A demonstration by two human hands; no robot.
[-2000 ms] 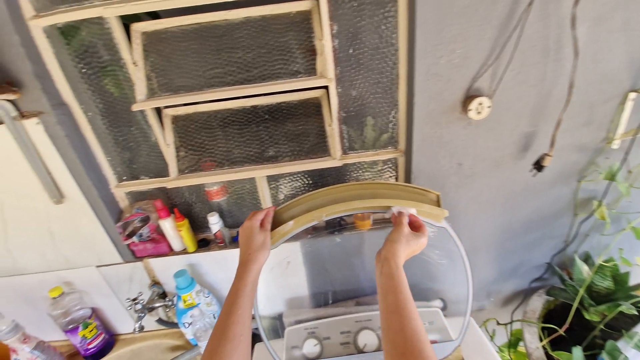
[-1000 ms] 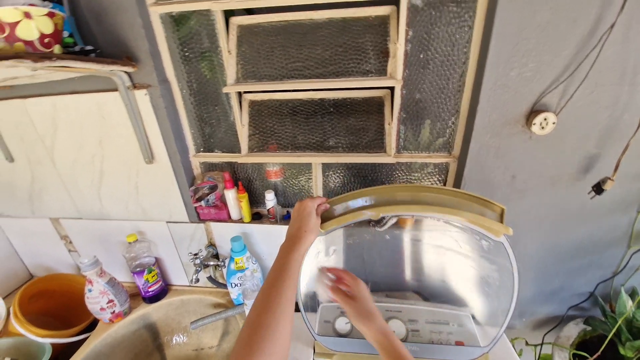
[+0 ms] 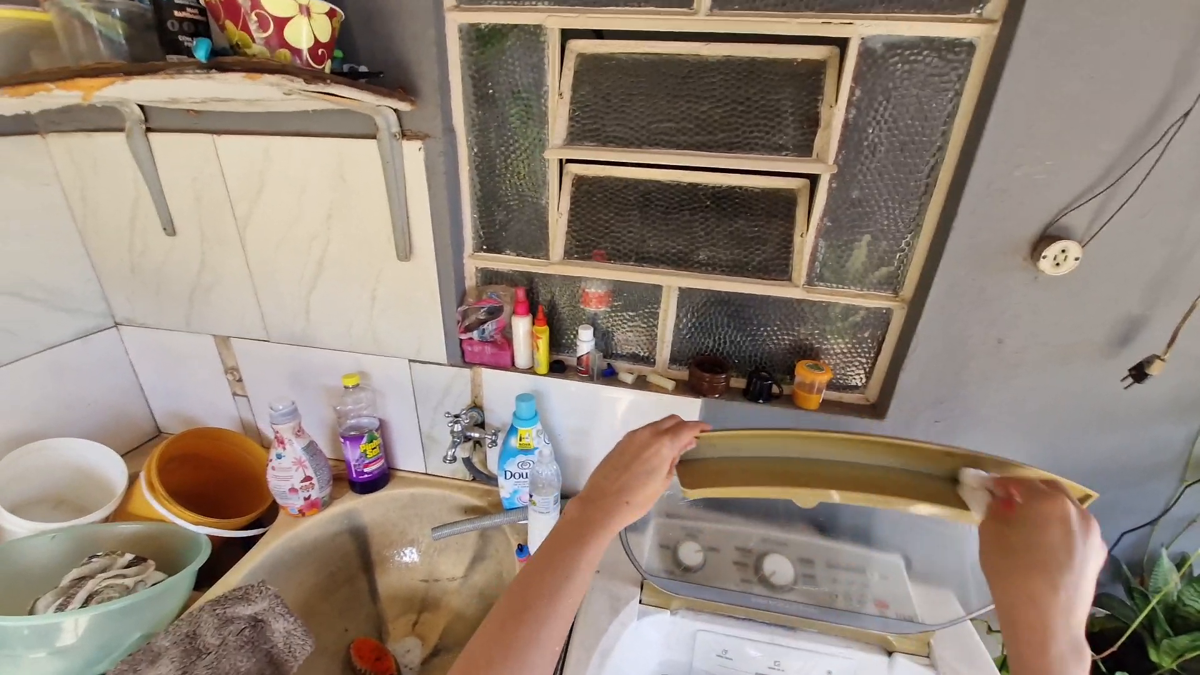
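Observation:
A top-loading washing machine's lid (image 3: 806,553), with a clear panel and a yellowed plastic edge, stands raised before its control panel. My left hand (image 3: 647,464) grips the left end of that edge. Near its right end, my right hand (image 3: 1041,544) presses a small white cloth or wad (image 3: 975,489) against the inner side of the edge. Through the clear panel show the control knobs (image 3: 776,569). Below the lid, part of the white machine top (image 3: 656,647) is visible.
Left of the machine is a sink basin (image 3: 412,534) with a tap (image 3: 466,433), a blue softener bottle (image 3: 518,450) and a clear bottle (image 3: 544,497). Buckets (image 3: 211,478) and a green basin (image 3: 103,572) stand farther left. Small bottles and jars line the windowsill (image 3: 637,382).
My right hand has moved from in front of the clear panel to the right end of the yellowed edge. My left hand stays on the edge's left end. The view has shifted.

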